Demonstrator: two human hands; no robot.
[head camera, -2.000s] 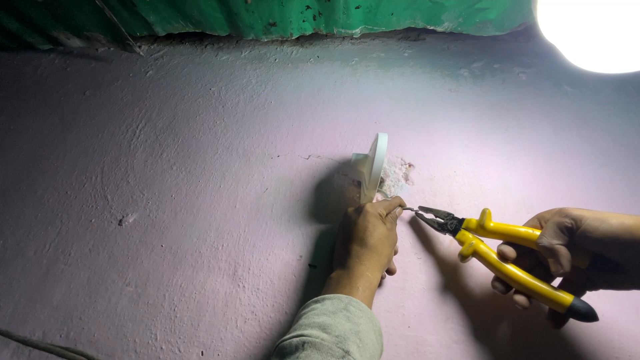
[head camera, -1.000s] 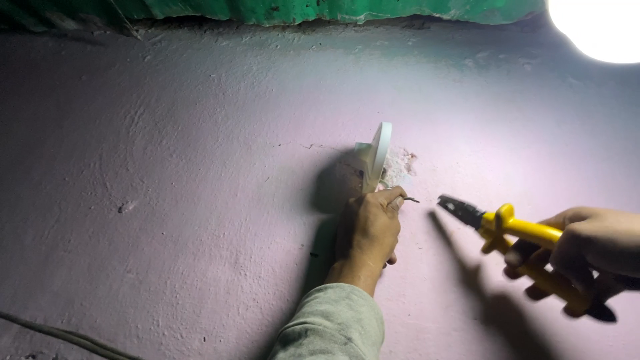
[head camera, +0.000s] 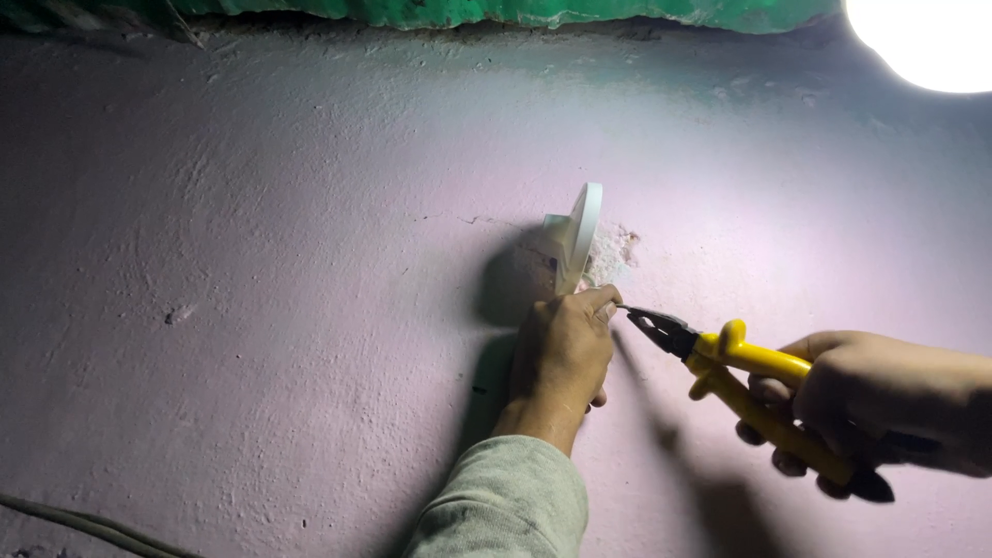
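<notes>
My left hand (head camera: 570, 337), in a grey sleeve, pinches a short thin wire (head camera: 622, 306) between thumb and forefinger. Just above it a round white plastic plate (head camera: 583, 236) stands edge-on, out from the pink wall. Behind the plate is a rough patch of broken plaster (head camera: 614, 252). In my right hand (head camera: 845, 395) are combination pliers with yellow handles (head camera: 756, 360). Their dark jaws point left and meet the wire's end close to my left fingertips; whether they grip it cannot be told. My left fingers hide the rest of the wire.
A bright lamp (head camera: 922, 39) glows at the upper right. Green corrugated sheeting (head camera: 480, 9) runs along the top of the painted wall (head camera: 310, 310). A cable (head camera: 85, 525) crosses the lower left corner. Shadows of the hands and tool fall on the wall.
One second ago the pliers were apart from the wire, to its right; now their jaws are back at its end. My left hand still pinches the wire below the plate.
</notes>
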